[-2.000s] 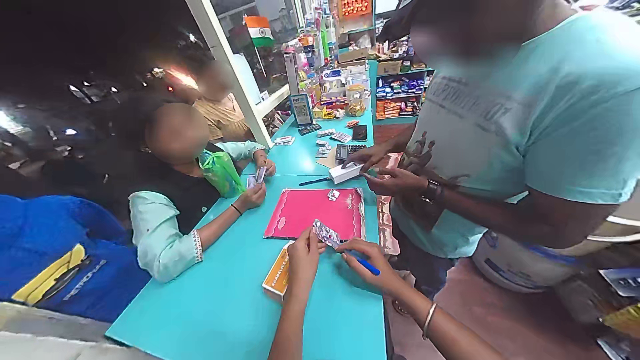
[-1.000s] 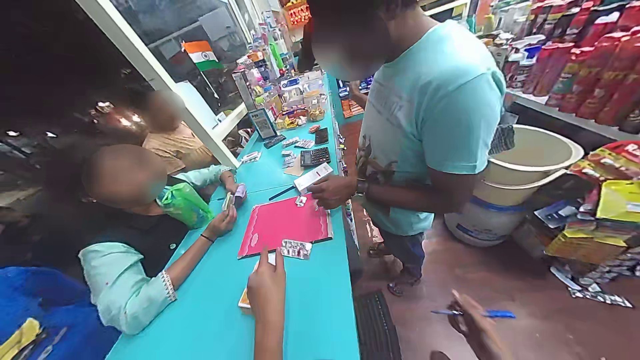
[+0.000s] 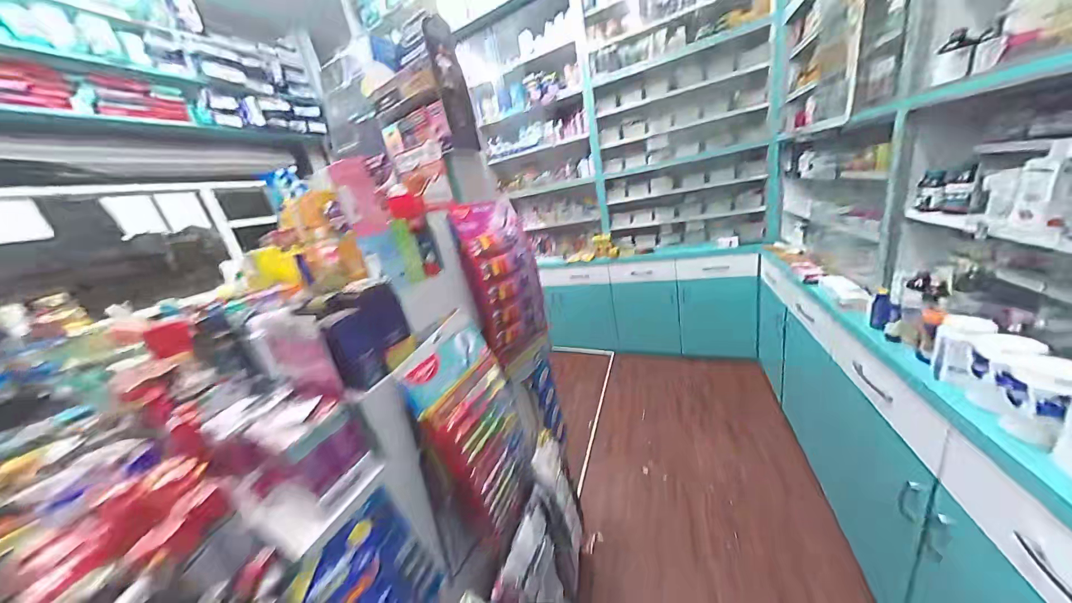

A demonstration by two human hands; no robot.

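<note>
Neither of my hands shows in the head view now, so what they hold cannot be seen. At the left, a blurred heap of colourful packets [image 3: 159, 494] covers a display. Strips of small packets [image 3: 502, 285] hang at the end of that display, and a rack of colourful sticks or tubes [image 3: 477, 419] stands below them. On the teal counter [image 3: 946, 389] at the right are several white tubs [image 3: 1034, 394] and a dark blue bottle [image 3: 879, 308].
A brown wood-look floor [image 3: 695, 477] runs between the display and teal cabinets [image 3: 720, 316]. Shelves of boxes [image 3: 682, 126] line the back wall. A grey and white bundle [image 3: 536, 528] lies low beside the display.
The view has swung far away from the teal counter, the pink folder and the other people. Both my hands, the right one holding a blue pen a second ago, have left the view.
</note>
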